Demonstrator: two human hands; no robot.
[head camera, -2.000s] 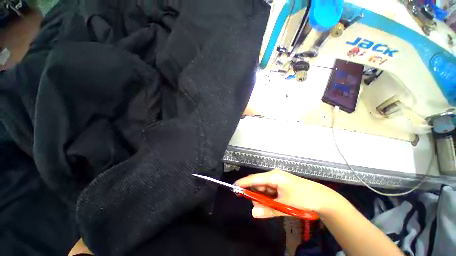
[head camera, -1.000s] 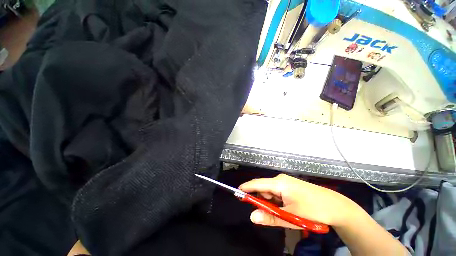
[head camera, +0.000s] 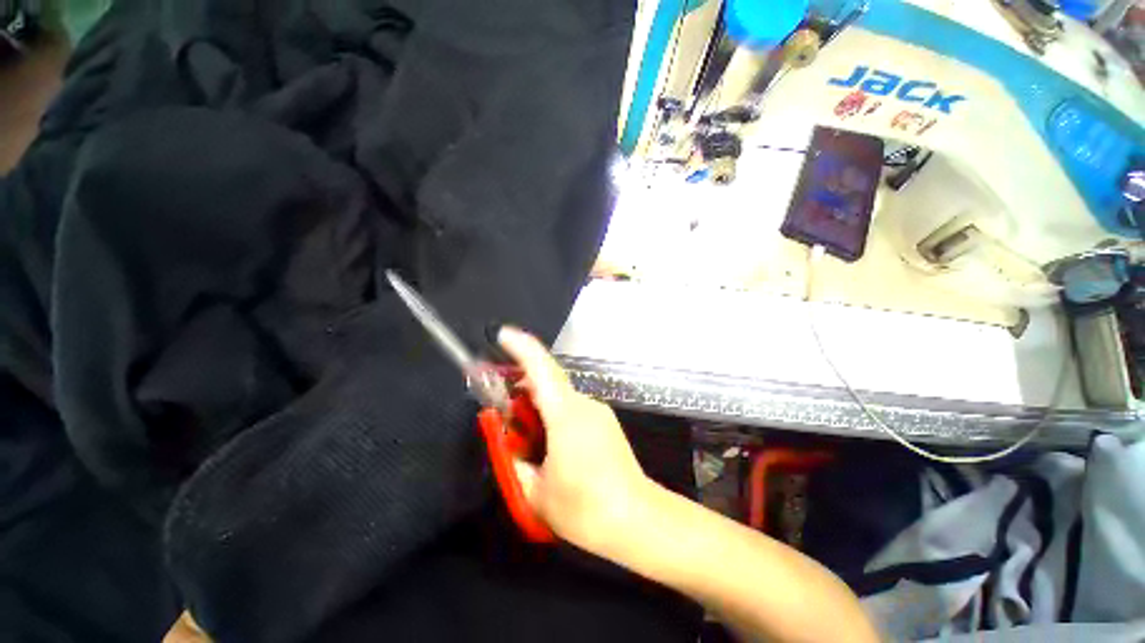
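Observation:
A large black garment fills the left and centre, with a ribbed panel and a curved stitched edge at the lower left. My right hand holds scissors with red handles. The silver blades look closed and point up and left over the middle of the garment; whether they touch the cloth I cannot tell. My left hand is mostly hidden under the garment; only a small piece of skin shows at the bottom left edge, and its grip cannot be seen.
A white and teal JACK sewing machine stands at the upper right. A phone with a white cable lies on its bed. A ruler strip runs along the table's front edge. Striped grey cloth is at the lower right.
My right hand has moved left and up with the scissors, from beside the garment to over it. The blades now point more steeply upward. The view has shifted slightly.

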